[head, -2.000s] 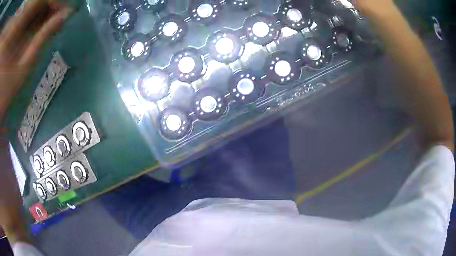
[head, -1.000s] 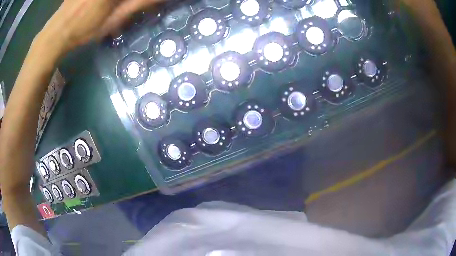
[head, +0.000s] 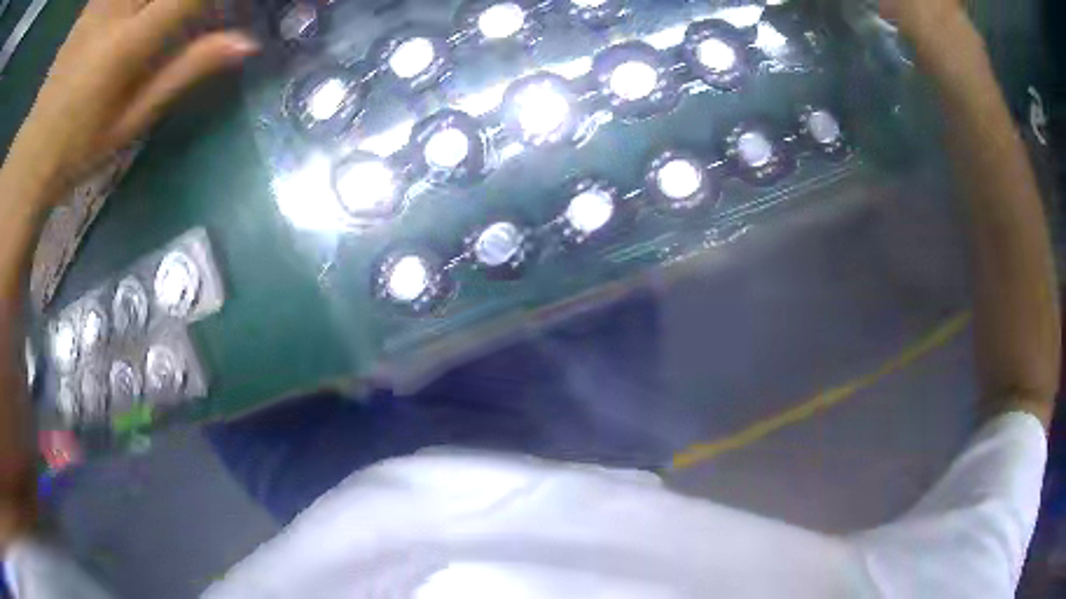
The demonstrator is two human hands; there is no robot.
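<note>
A clear blister tray (head: pixel 690 240) lies on the green mat, with rows of dark round components (head: pixel 499 243) with shiny centres in its pockets. My left hand (head: pixel 146 70) is at the upper left, beside the tray's left side, fingers apart with nothing seen in them. My right hand is at the top right edge of the picture, cut off; only the wrist and forearm show clearly. Two strip fixtures (head: pixel 210 307) filled with round components lie side by side at the left. Another strip fixture (head: pixel 73 222) lies above them, partly hidden by my left arm.
A green label (head: pixel 132 422) and a red label (head: pixel 57 447) are at the near bench edge. Strong glare covers the tray's left side. The tray's near right part reaches past the bench edge over the grey floor, which has a yellow line (head: pixel 818 396).
My left hand has moved off the tray's top left corner to the left since one second ago. The tray and fixtures now appear higher in the picture. The image is more blurred.
</note>
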